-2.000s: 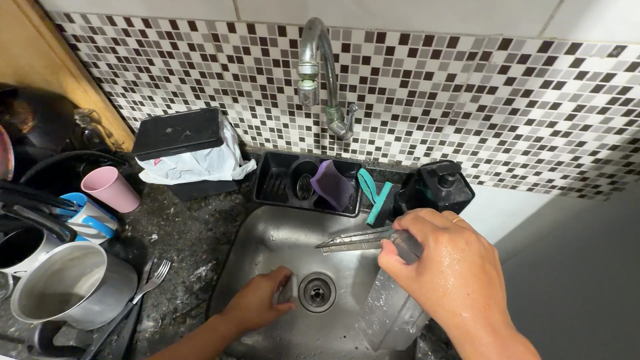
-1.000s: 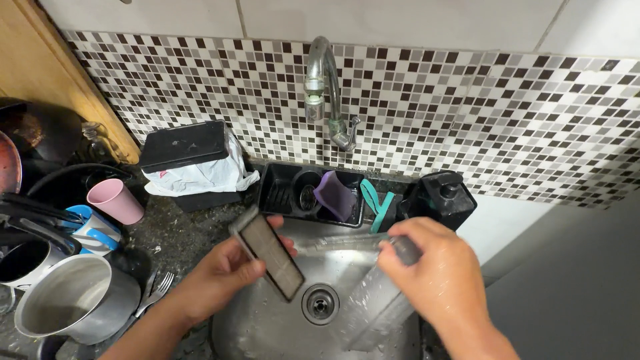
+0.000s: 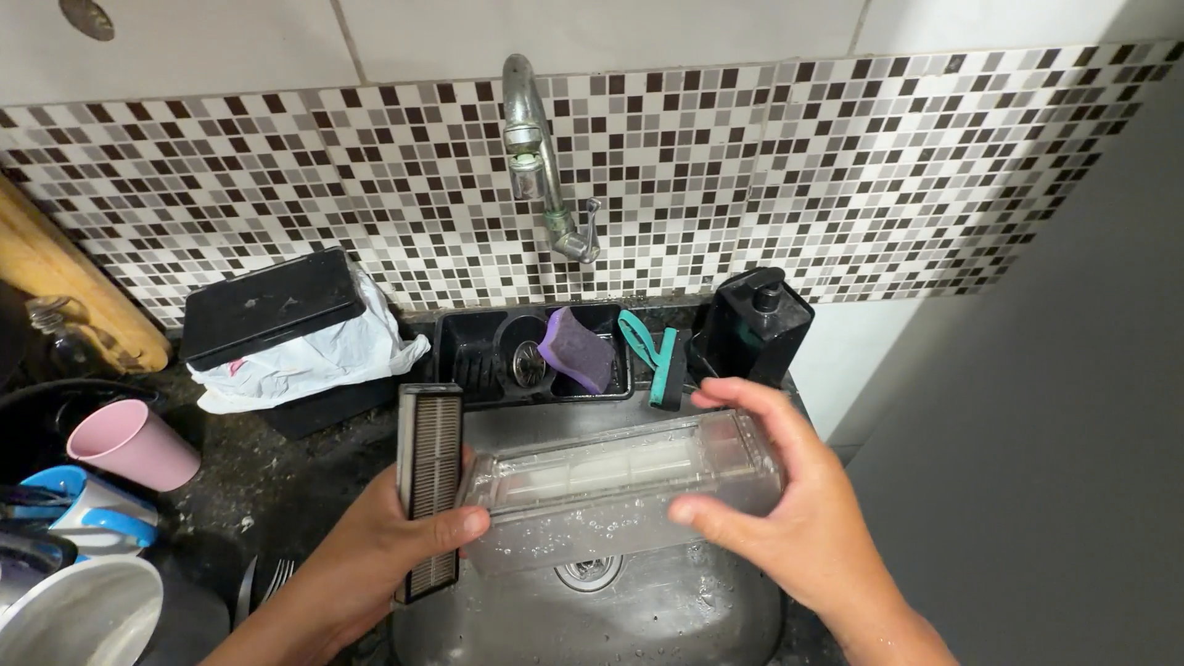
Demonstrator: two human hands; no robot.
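Note:
My left hand [image 3: 375, 550] grips a narrow pleated filter [image 3: 435, 490] with a dark frame, upright between thumb and fingers. That thumb also touches the left end of a wet, clear plastic container [image 3: 601, 518]. My right hand [image 3: 805, 509] holds the container's right end, thumb in front and fingers behind. The container lies lengthwise above the stainless steel sink [image 3: 684, 610], partly covering the drain [image 3: 589, 572]. Drops of water cling to its front wall. A whitish ribbed part shows in or through it.
A faucet [image 3: 532, 139] stands behind the sink. Along the back edge are a black caddy [image 3: 476, 324] with a purple sponge [image 3: 578, 351], a teal-handled tool [image 3: 661, 365] and a black dispenser [image 3: 758, 324]. Leftward are a lidded black box [image 3: 273, 305], pink cup [image 3: 134, 444], mug [image 3: 102, 513] and pot [image 3: 83, 610].
The left hand rose from the sink with the filter, which now stands upright at the container's left end. The clear container has turned from hanging down to lying lengthwise between both hands.

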